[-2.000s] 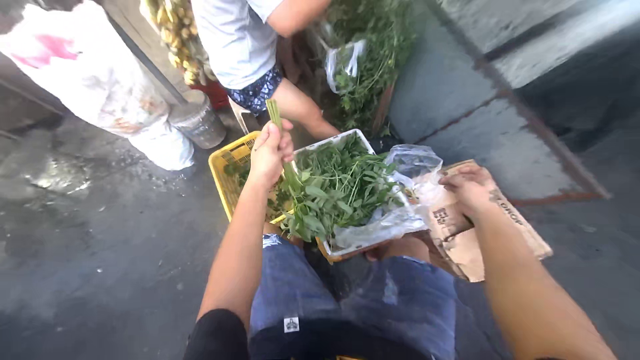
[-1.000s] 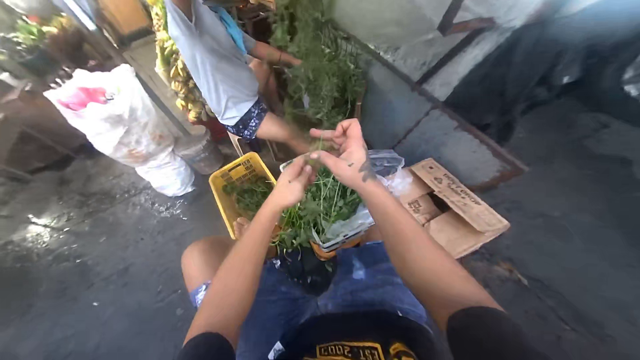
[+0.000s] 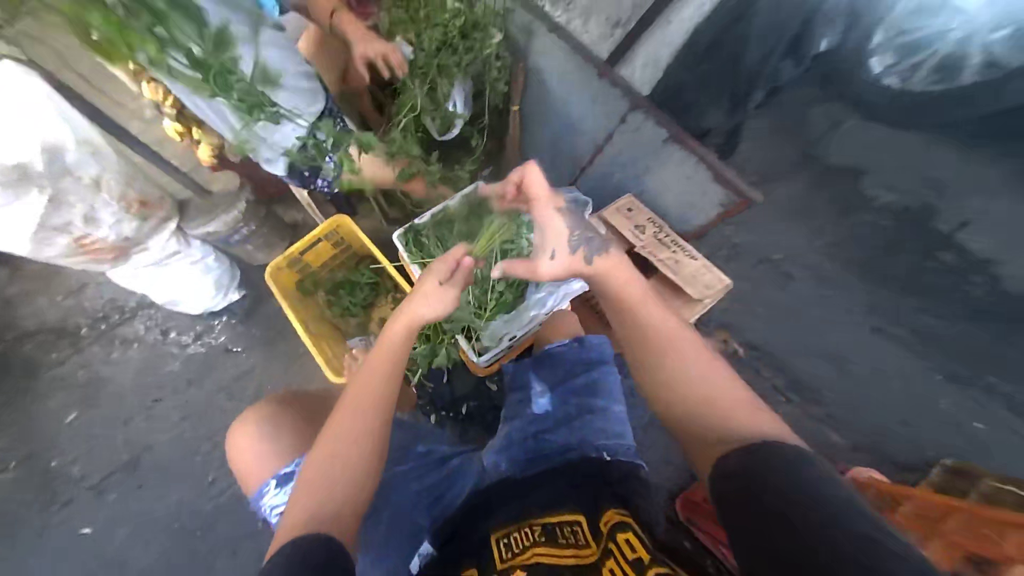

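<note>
My left hand point(image 3: 442, 282) is closed on the stems of some leafy greens point(image 3: 494, 234), over a white crate point(image 3: 412, 228) lined with clear plastic. My right hand point(image 3: 544, 228) is just right of the stems, fingers and thumb spread, with nothing seen in its grasp. More greens point(image 3: 472, 320) fill the white crate and hang over its near edge. To its left stands a yellow plastic crate point(image 3: 308, 328) with a smaller heap of greens point(image 3: 352, 290) inside.
A cardboard box point(image 3: 668, 256) lies right of the crates by a metal panel point(image 3: 648, 160). Another person's hand point(image 3: 376, 54) is near a large pile of greens point(image 3: 448, 48). White sacks point(image 3: 80, 184) stand left; blurred leaves point(image 3: 216, 64) cross the upper left. An orange crate point(image 3: 952, 512) is lower right.
My right hand was at the cardboard two seconds ago, then met my left hand over the crate; now the two are apart. My left hand is lower than in the earliest frame.
</note>
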